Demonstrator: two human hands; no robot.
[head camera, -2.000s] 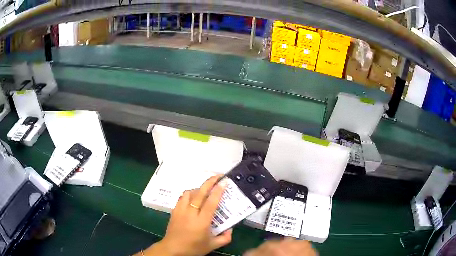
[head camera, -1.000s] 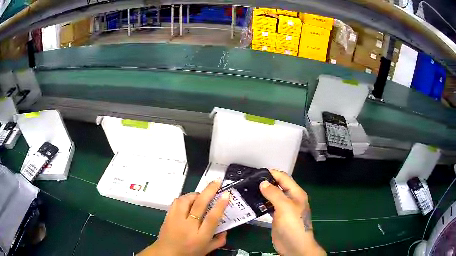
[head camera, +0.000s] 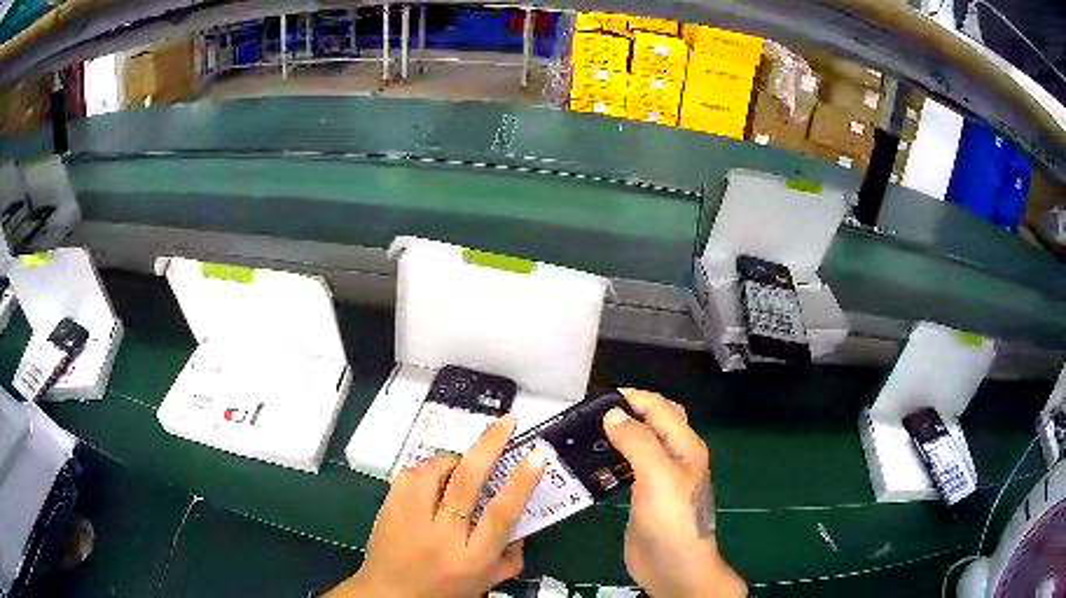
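A black smartphone (head camera: 580, 458) with a white printed film on its lower part is held tilted between my hands, in front of an open white retail box (head camera: 497, 313). My left hand (head camera: 450, 514) wears a ring and has its fingers spread over the film end. My right hand (head camera: 669, 491) grips the camera end, thumb on top. Another labelled phone (head camera: 465, 400) lies in that box, partly hidden by my left hand. Left of it an open box (head camera: 260, 403) holds a flat white insert with a small red and green mark and no phone.
Boxes with phones stand at left (head camera: 76, 298), right (head camera: 923, 397) and back right (head camera: 777, 228). The green belt (head camera: 748, 467) runs beneath. Small white scraps (head camera: 549, 588) lie at the near edge. A fan (head camera: 1044, 543) is at lower right, grey-black trays at left. Yellow cartons (head camera: 715, 82) stand behind.
The boxes have shifted left in view. My right hand has come up and taken hold of the phone's camera end, which my left hand alone held two seconds ago.
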